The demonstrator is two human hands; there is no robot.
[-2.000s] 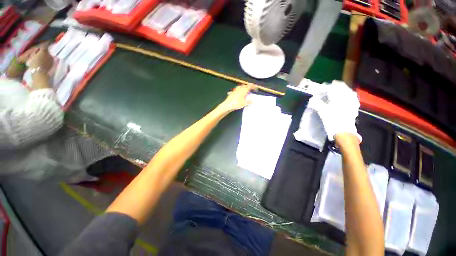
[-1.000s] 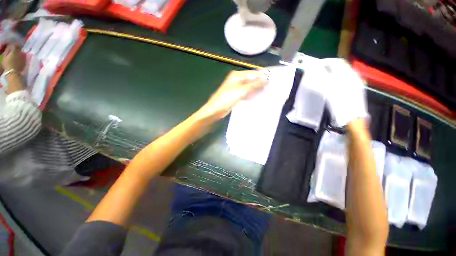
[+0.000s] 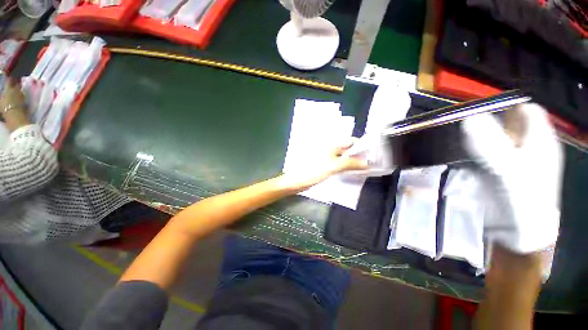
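Observation:
My right hand (image 3: 516,174), in a white glove and blurred, holds a dark mobile phone (image 3: 432,138) with a shiny rim, tilted above the black tray (image 3: 361,222). My bare left hand (image 3: 348,161) holds a white protective bag (image 3: 380,151) at the phone's left end; whether the phone's end is inside it is unclear. A stack of empty white bags (image 3: 309,135) lies on the green bench, partly under my left hand. Bagged phones (image 3: 416,213) lie in the black tray, some hidden by my right hand and forearm.
A white fan (image 3: 307,44) stands beyond the bags, with a grey post (image 3: 366,35) beside it. A yellow-brown strip (image 3: 225,64) crosses the green bench (image 3: 180,122). Red trays (image 3: 193,35) hold bagged items at the back left. Another person's arm (image 3: 16,109) is at the far left.
My right hand has moved right and lifted a dark phone. My left hand has moved from the stack's top edge toward the right and now grips a bag. The view has shifted slightly.

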